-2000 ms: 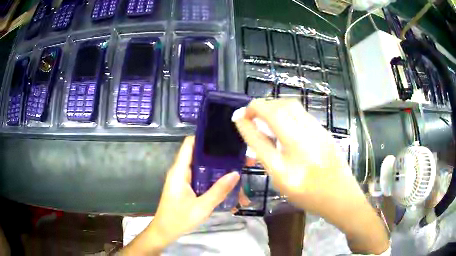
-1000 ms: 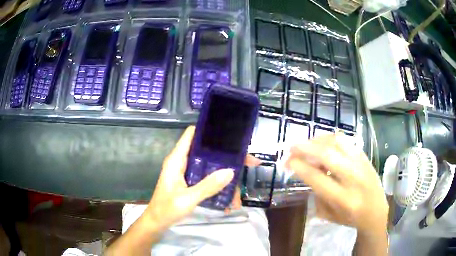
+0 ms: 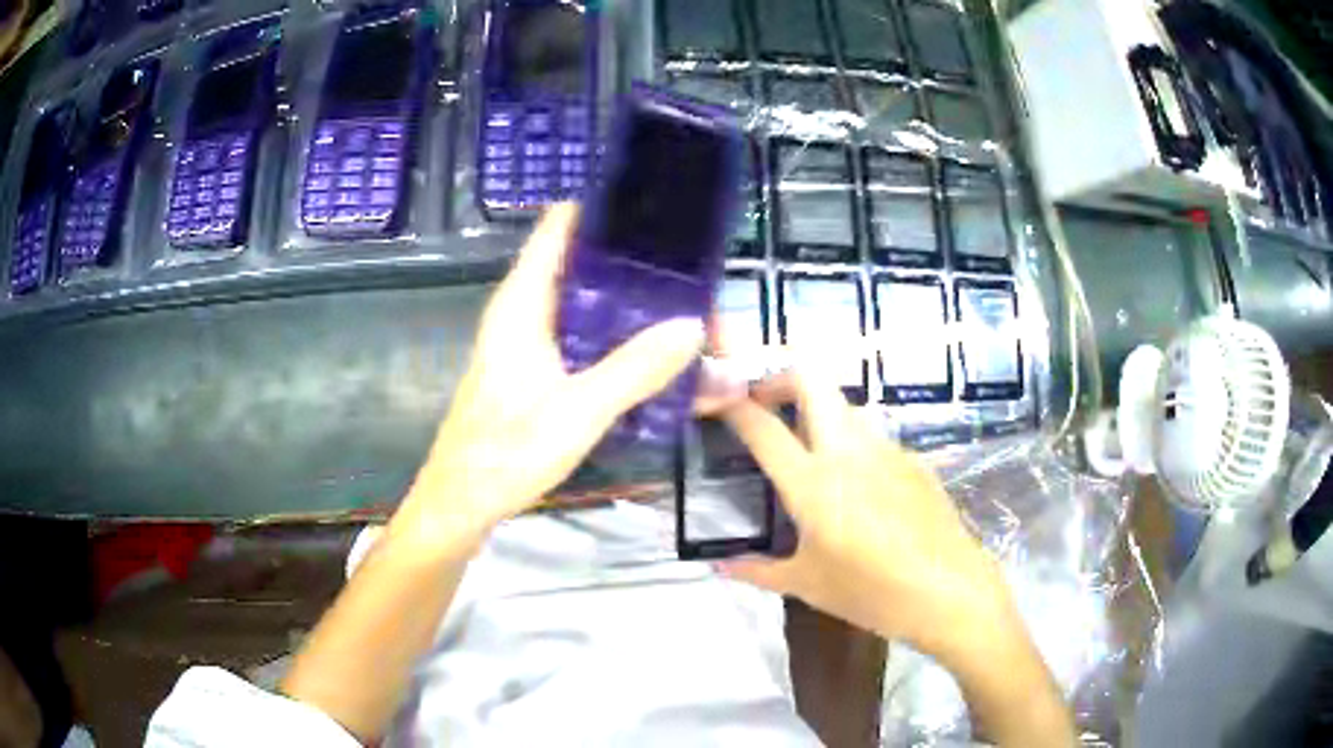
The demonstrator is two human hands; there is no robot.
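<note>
A purple keypad phone is in my left hand, screen side up and tilted slightly right, my thumb across its lower keys. A black-framed screen lens sits below the phone's lower right side. My right hand grips the lens at its right side, with fingertips near its top and lower edges. Left fingertips show beside the phone, close to the lens's top; whether they touch it is unclear. The white wipe is not visible. More purple phones lie in the clear phone tray.
A clear sheet of black-framed lenses lies right of the phone tray. Farther right are a white box, a pale cable and a small white fan. Crinkled clear film is at lower right. My white-clothed lap is below the bench edge.
My right hand has moved from the phone's screen, away to the right, then back left onto the lens below the phone. My left hand keeps hold of the phone. The view has shifted, with the trays higher.
</note>
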